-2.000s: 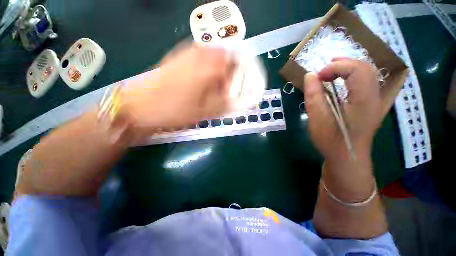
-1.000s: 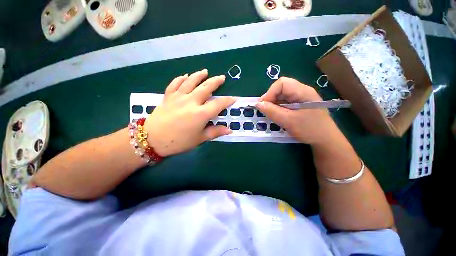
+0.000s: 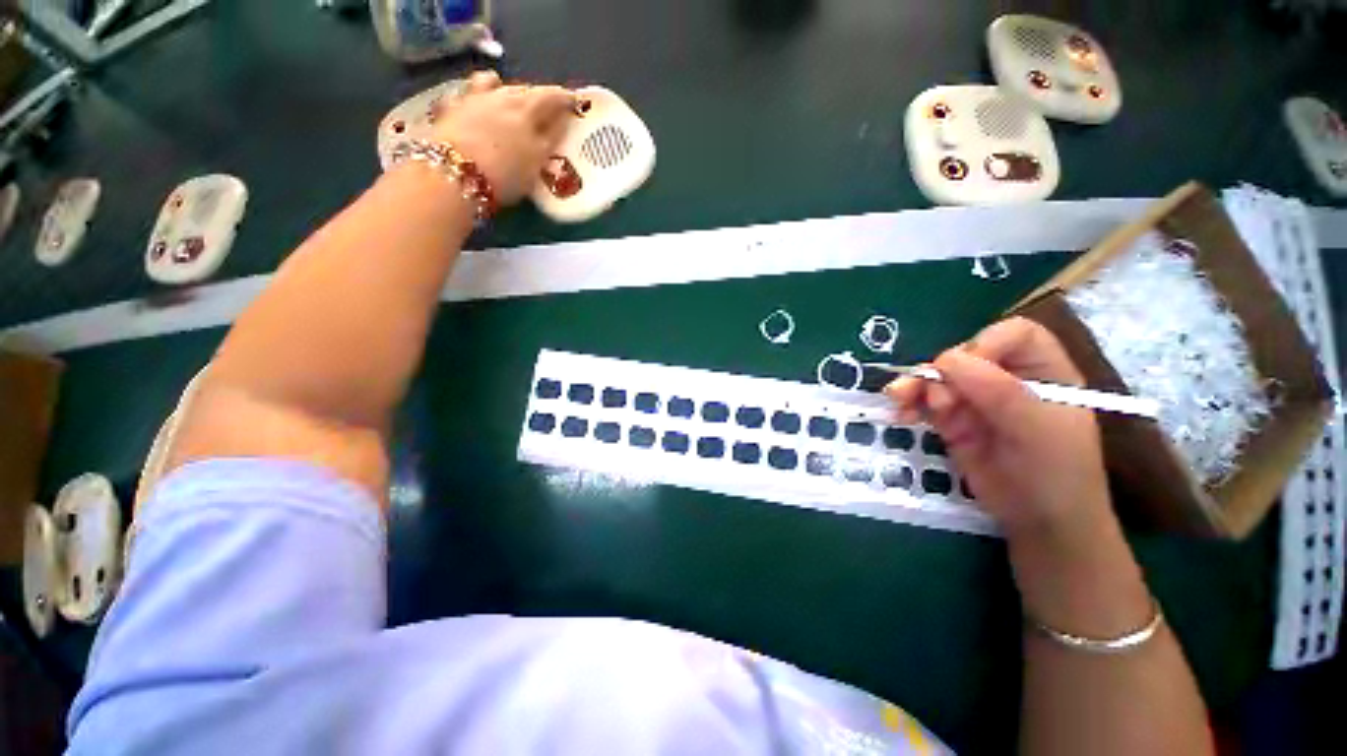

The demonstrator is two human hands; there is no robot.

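My left hand (image 3: 517,136) is stretched far forward over a cream plastic housing (image 3: 606,148) beyond the pale line; its fingertips are partly hidden and I cannot tell whether it grips the housing. My right hand (image 3: 993,414) holds silver-grey tweezers (image 3: 1086,396) at the right. A thin white ring (image 3: 841,372) is at the tweezers' tips. The white carrier strip (image 3: 724,428) with two rows of dark rounded pads lies in front of me, its right end under my right hand.
A brown cardboard box (image 3: 1278,332) full of white rings (image 3: 1167,347) stands at right, beside spare strips (image 3: 1315,547). Loose rings (image 3: 777,327) lie behind the strip. More housings (image 3: 982,145) lie beyond the pale line (image 3: 650,254). Stacked housings (image 3: 86,547) are at far left.
My left hand has left the strip and reached forward to the housings. My right hand has moved off the strip's upper edge, and a ring now shows at the tweezers' tips. The view has shifted.
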